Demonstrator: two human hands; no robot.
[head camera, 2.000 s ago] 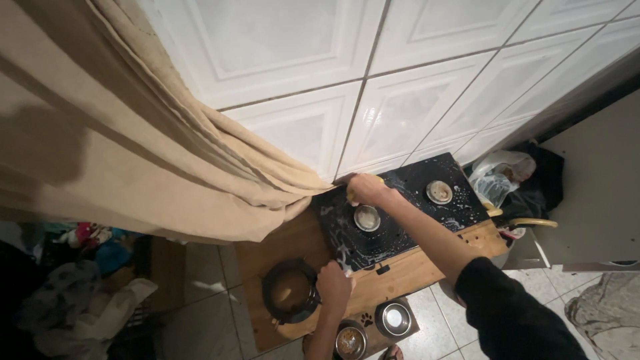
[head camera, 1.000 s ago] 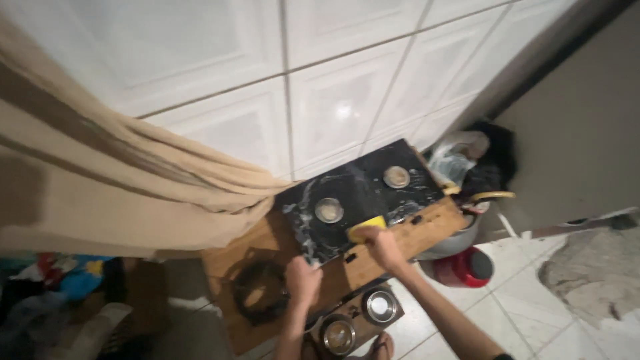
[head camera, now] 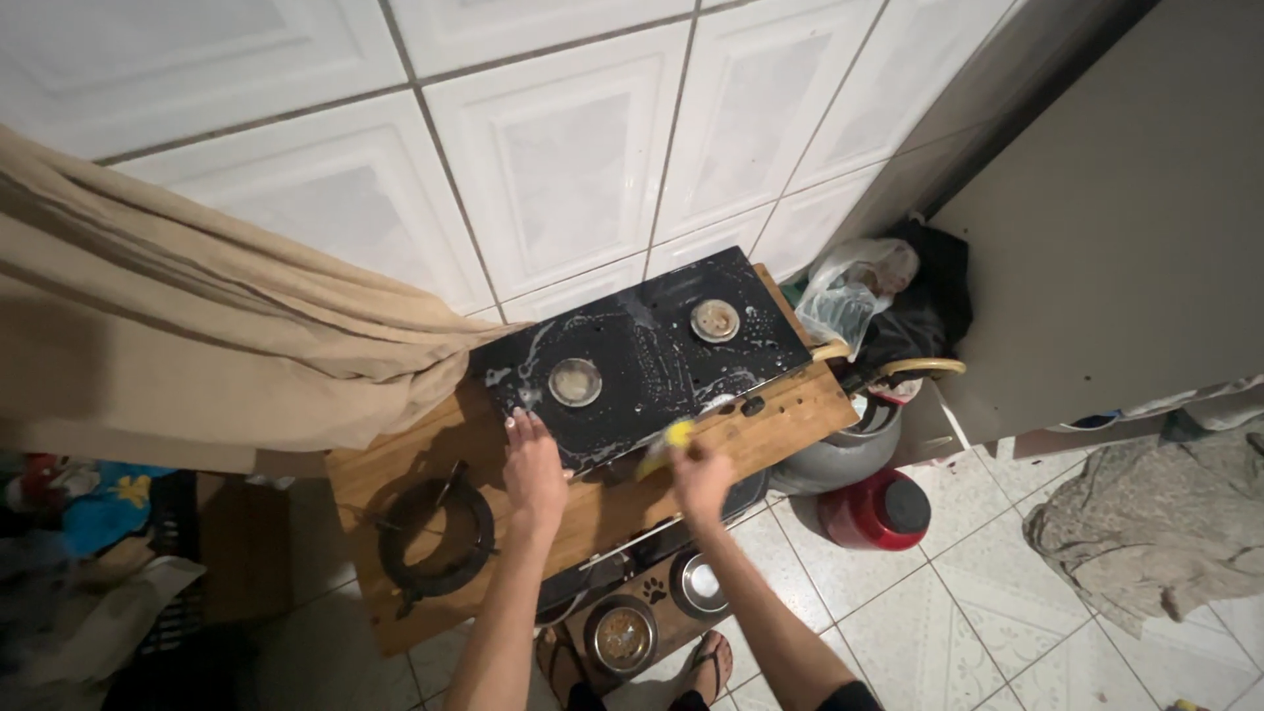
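Note:
A black two-burner gas cooktop (head camera: 642, 365), streaked with suds, lies on a wooden table (head camera: 632, 494) against the tiled wall. Two round metal burners, the left one (head camera: 575, 382) and the right one (head camera: 714, 321), sit on it. My left hand (head camera: 534, 464) rests at the cooktop's front left corner, its fingertips on the edge. In my right hand (head camera: 702, 479) is a yellow sponge (head camera: 679, 434), blurred, at the front edge. A black round pot support (head camera: 435, 538) lies on the wood to the left of my left hand.
A beige curtain (head camera: 237, 326) hangs at the left. Below the table are a pet feeder with two metal bowls (head camera: 622, 637) and my sandalled feet. At the right are a grey pot (head camera: 839, 459), a red container (head camera: 874, 509), plastic bags (head camera: 854, 286) and a crumpled cloth (head camera: 1155, 513).
My right hand was at the cooktop's back left, then on its front part with the yellow sponge; now it is at the front edge. My left hand stays by the front left corner.

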